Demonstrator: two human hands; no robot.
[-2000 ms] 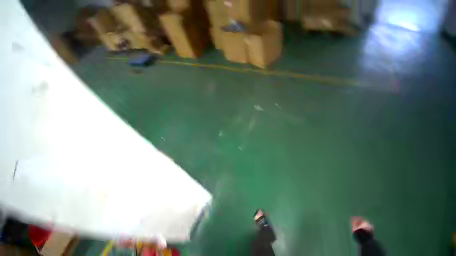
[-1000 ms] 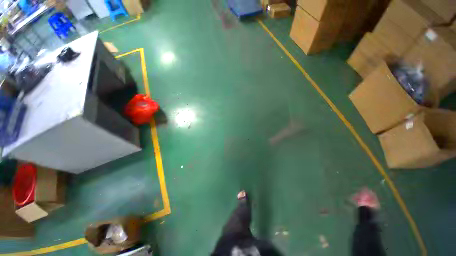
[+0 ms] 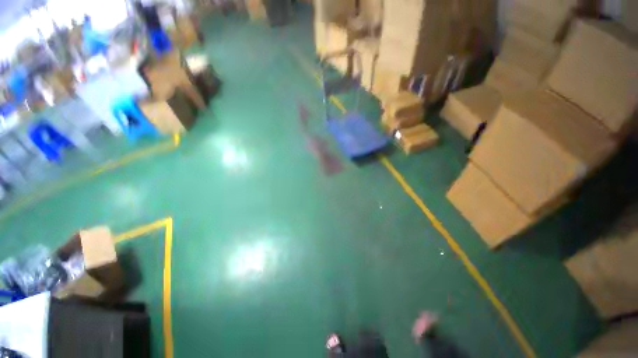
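Note:
Neither of my hands can be made out. Two small pinkish, blurred shapes with dark cloth at the bottom edge look like my feet below dark trouser legs. The green floor (image 3: 301,231) lies in front of me. A yellow line (image 3: 434,221) runs over it, slanting down to the right. Large brown cartons (image 3: 528,150) are stacked to the right of this line. A blue flat trolley (image 3: 357,135) stands ahead at the line, next to small brown boxes (image 3: 417,138).
At the lower left is a white-topped table (image 3: 25,323) with dark sides. An open carton (image 3: 98,255) stands beyond it, beside clear plastic bags. Blue stools (image 3: 131,117) and cluttered worktables stand at the upper left. Another yellow line (image 3: 167,280) marks a corner near the table.
The view has swung and moved forward along the floor. The big white surface has left the near left. The trolley, stools and carton stacks appear nearer.

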